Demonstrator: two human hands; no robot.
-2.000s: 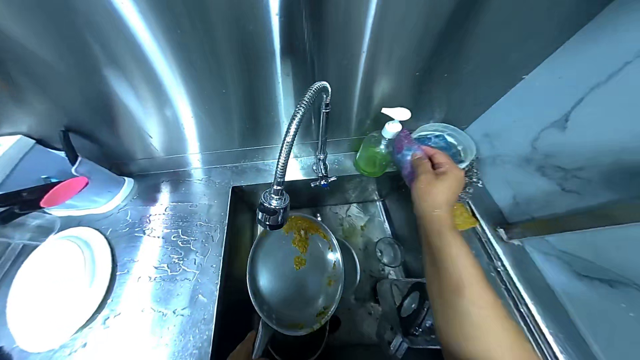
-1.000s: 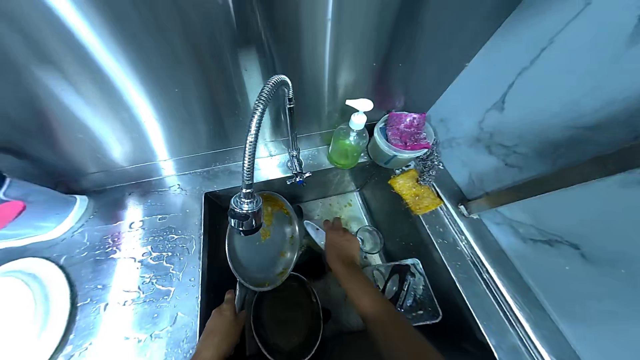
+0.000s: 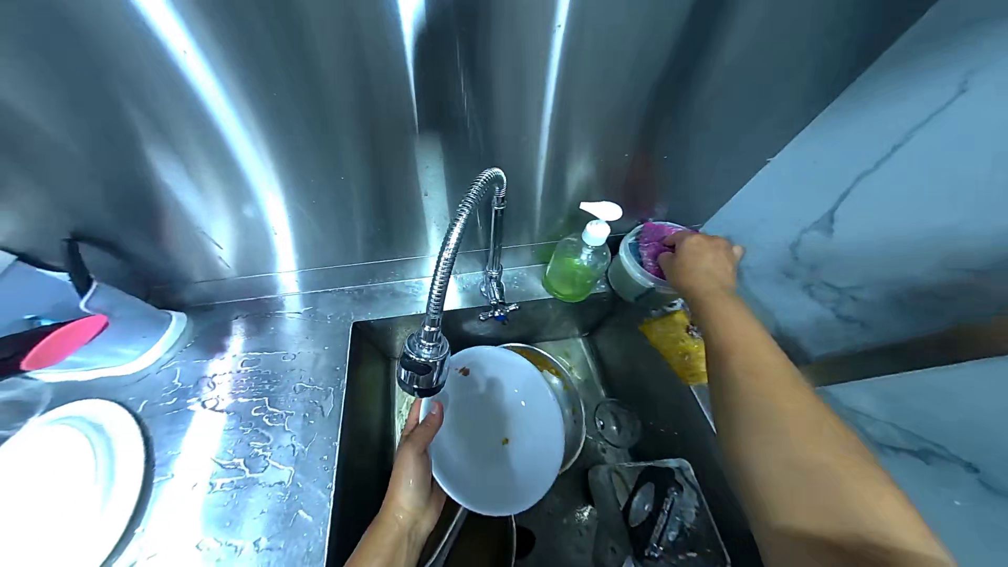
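Observation:
My left hand (image 3: 413, 480) holds a white plate (image 3: 492, 441) by its left edge, over the sink and just beside the faucet's spray head (image 3: 424, 364). Small brown and yellow food bits stick to the plate. At the back right, my right hand (image 3: 697, 260) grips a purple mesh scrubber (image 3: 655, 246) at a round plastic tub (image 3: 628, 272). A pump bottle of green liquid (image 3: 573, 269) stands left of the tub. Behind the plate, a metal pan (image 3: 573, 405) with yellow residue is partly hidden.
In the sink lie a clear glass (image 3: 617, 424) and a rectangular container (image 3: 685, 476) with dark items. A yellow sponge (image 3: 679, 345) rests on the right rim. White plates (image 3: 118, 441) and a grey holder (image 3: 134, 323) with a pink utensil (image 3: 64, 343) stand on the wet steel counter.
My left hand, on the pan's handle side a second ago, now holds a white plate. The right hand has moved from inside the sink up to the purple scrubber at the tub.

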